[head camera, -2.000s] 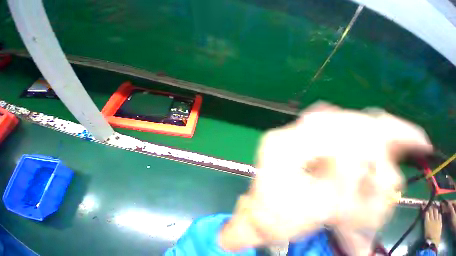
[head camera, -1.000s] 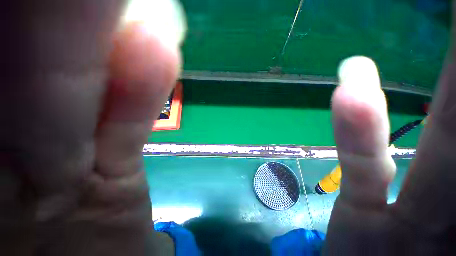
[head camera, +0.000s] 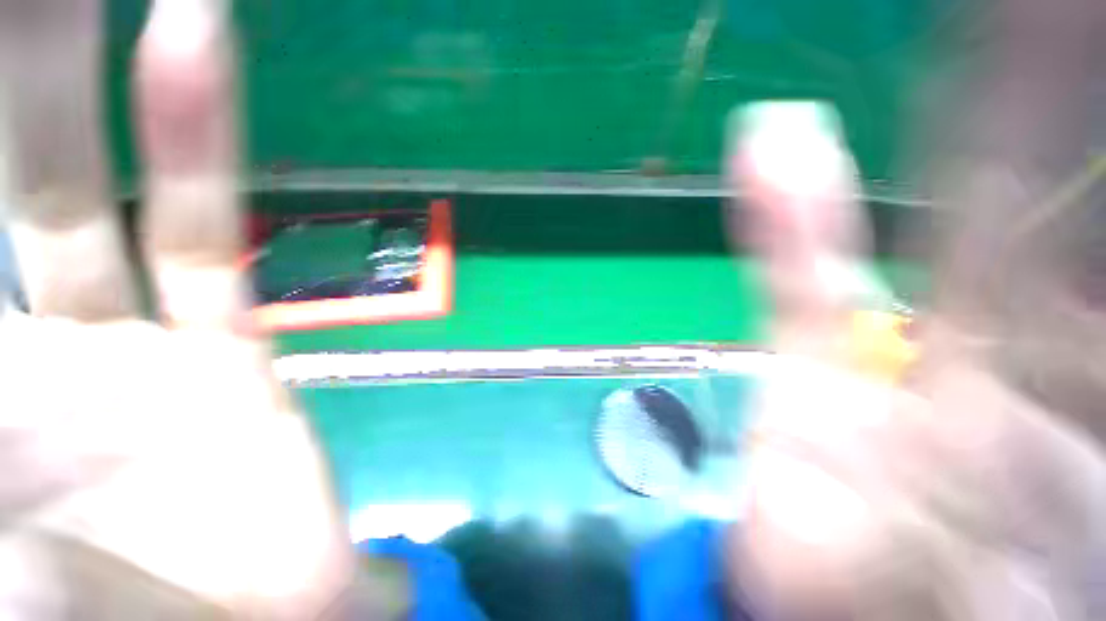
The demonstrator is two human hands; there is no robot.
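Observation:
My left hand [head camera: 158, 400] is raised close to the camera at the left, overexposed and cut off by the edge; its fingers are apart and nothing shows in it. My right hand [head camera: 837, 400] is raised close at the right, blurred and partly out of the picture, fingers apart, with nothing seen held. A black tablet unit [head camera: 321, 257] lies in a red-orange frame [head camera: 439, 261] on the green belt, its left end hidden behind my left hand. A yellow patch [head camera: 883, 343], perhaps the electric screwdriver, shows behind my right hand.
A round mesh dish [head camera: 646, 442] lies on the glossy green bench [head camera: 485, 425]. A worn white rail [head camera: 522, 363] runs between bench and belt [head camera: 594, 297]. A grey ledge [head camera: 570, 183] edges the belt's far side. Blue sleeves show at the bottom.
Since one second ago, my left hand has moved outward and back from the camera. More of the framed tablet shows. The yellow screwdriver tip is now hidden behind my right hand.

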